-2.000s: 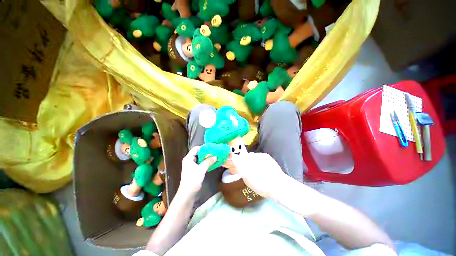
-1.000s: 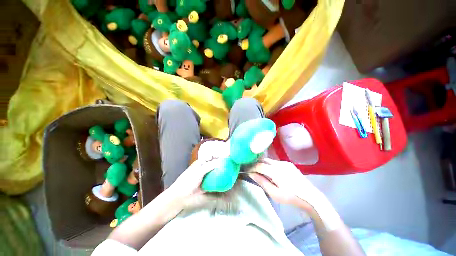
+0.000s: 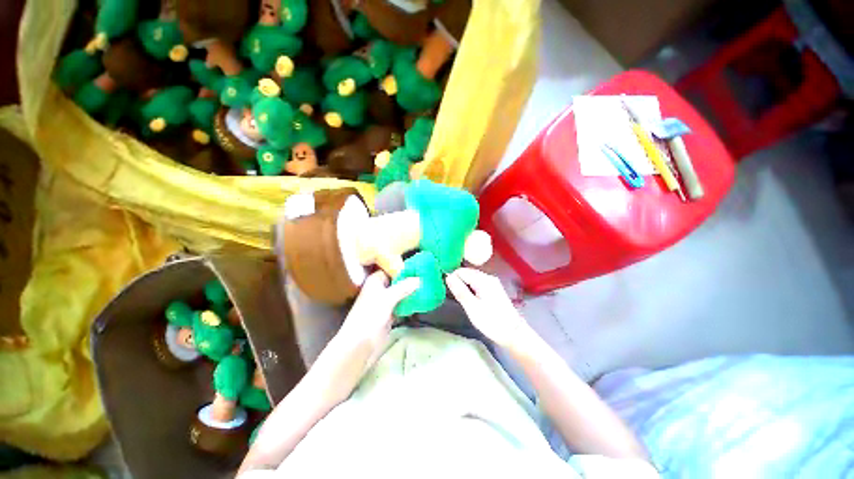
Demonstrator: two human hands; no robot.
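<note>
A plush toy (image 3: 398,234) lies sideways in front of me, its brown pot (image 3: 314,248) to the left with a small white label on it, its green top (image 3: 445,224) to the right with a pale ball at the tip. My left hand (image 3: 376,297) grips the toy at the trunk and lower green lobe. My right hand (image 3: 482,297) is at the right edge of that lobe with thumb and fingertips together. Whether it pinches the toy, a thread or a small tool cannot be made out.
A large yellow-rimmed sack (image 3: 178,187) full of plush toys stands ahead. An open carton (image 3: 140,374) with several toys is at lower left. A red stool (image 3: 599,220) at right bears white paper (image 3: 599,122), thin blue and yellow sticks and a tan-handled tool. Another red stool stands behind.
The toy has turned so its pot points left and its crown right. Both hands have shifted around the lower lobe. The view has swung right, so sack, carton and stool sit further left.
</note>
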